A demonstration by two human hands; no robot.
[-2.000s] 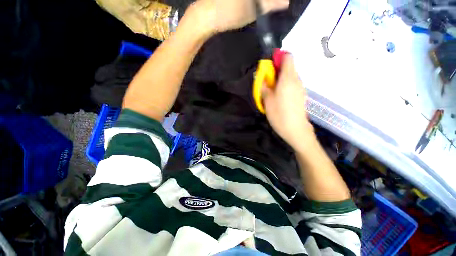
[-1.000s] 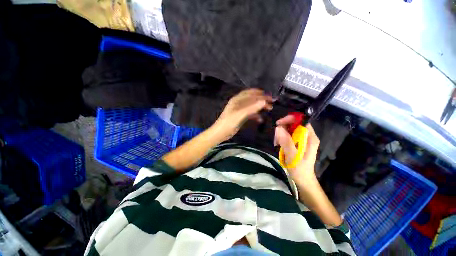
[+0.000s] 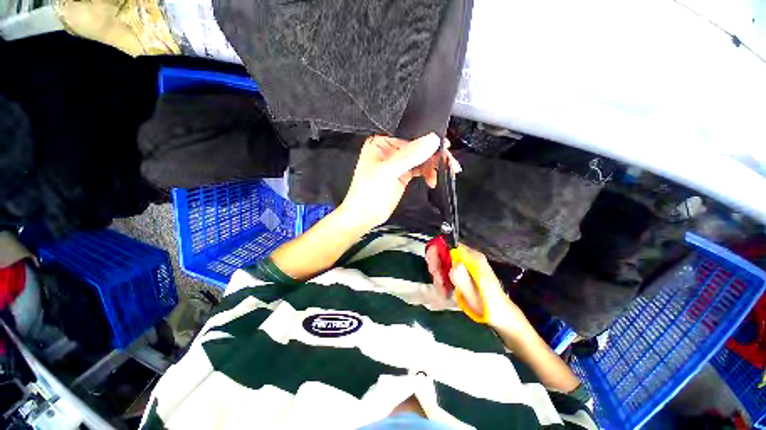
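Note:
A dark grey garment piece [image 3: 336, 63] lies over the table's front edge, with a thin pale thread running across it. My left hand [image 3: 386, 180] pinches its lower edge between thumb and fingers. My right hand [image 3: 479, 294] holds scissors [image 3: 447, 206] with red and yellow handles. The long dark blades point up at the cloth edge, right beside my left fingertips. The blades look nearly together; whether cloth is between them cannot be told.
The white table [image 3: 588, 76] spans the upper right. More dark cloth [image 3: 521, 210] hangs below its edge. Blue crates stand at left [image 3: 239, 227], far left [image 3: 126, 285] and lower right [image 3: 672, 336]. Dark cloth [image 3: 67, 126] is heaped at upper left.
The scissors have swung from pointing right to pointing up, with the blades now at my left fingertips. My left hand has closed on the cloth edge. The view has shifted.

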